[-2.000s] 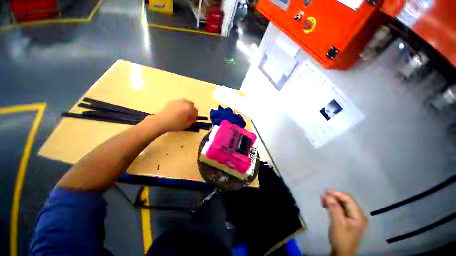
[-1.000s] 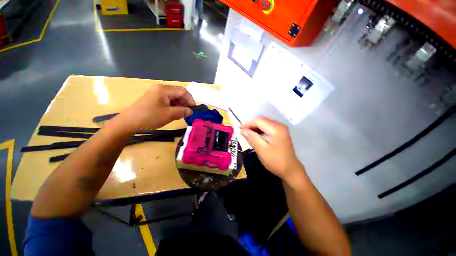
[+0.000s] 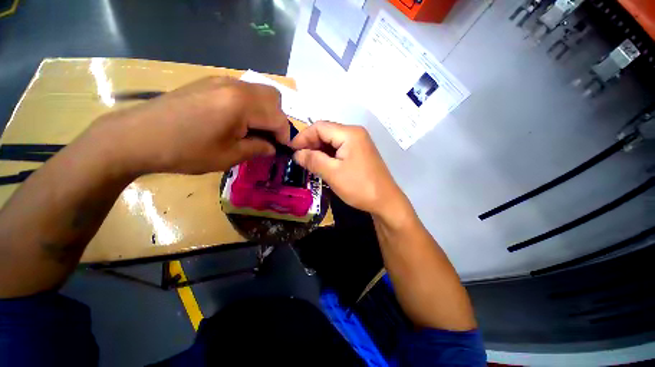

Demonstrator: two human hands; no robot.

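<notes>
A bright pink block (image 3: pixel 267 188) with a dark top slot sits on a dark stained round stand (image 3: pixel 276 231) at the table's front right corner. My left hand (image 3: pixel 215 125) pinches a dark strap (image 3: pixel 283 148) just above the block; part of the strap shows between the fingers. My right hand (image 3: pixel 341 161) meets it there, fingertips pinched together at the strap's end beside the slot. Whether the strap touches the block is hidden by the fingers. Other black straps (image 3: pixel 29 152) lie on the tan table (image 3: pixel 93 222) at the left, partly behind my left forearm.
A white paper (image 3: pixel 269 79) lies behind my hands. The white machine panel at right has an instruction sheet (image 3: pixel 406 79) taped on. Straps (image 3: pixel 556 179) hang from silvery clips (image 3: pixel 619 59) at the right. A blue crate (image 3: pixel 352 333) and black material (image 3: pixel 337 251) are below the table corner.
My left hand has moved from the table straps to above the pink block with a strap. My right hand has come in from the right to meet it. The view has shifted.
</notes>
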